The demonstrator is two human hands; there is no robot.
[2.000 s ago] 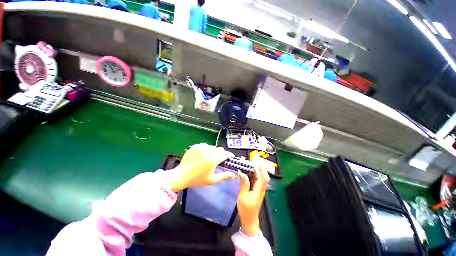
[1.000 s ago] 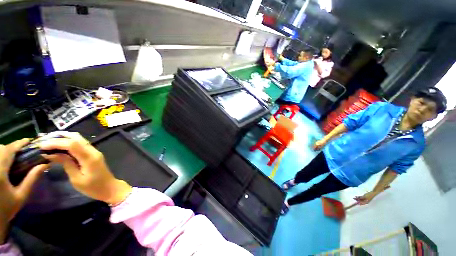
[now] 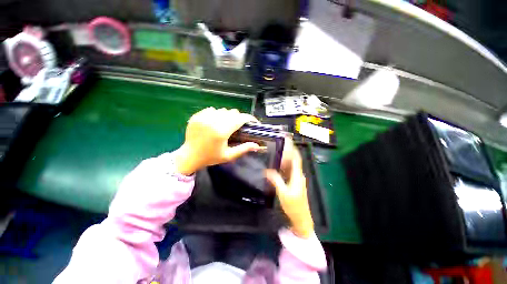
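Note:
A bundle of several tablets is held edge-on above a black tray in front of me. Their upper edges show as light and dark stripes, and a dark glossy screen faces me. My left hand grips the upper left corner, with the thumb across the front. My right hand is at the right side, its thumb near the screen; it is blurred. The fingers behind the bundle are hidden.
Stacked black trays stand at the right with tablets on top. Behind the bundle lie a white block, a yellow pile and a white card. A dark fan and a white bag are near the partition.
The view swung right toward a standing person, then back to the bench. The tablets stay between both hands. Compared with the earliest frame, the bench sits higher in view and my right hand is lower.

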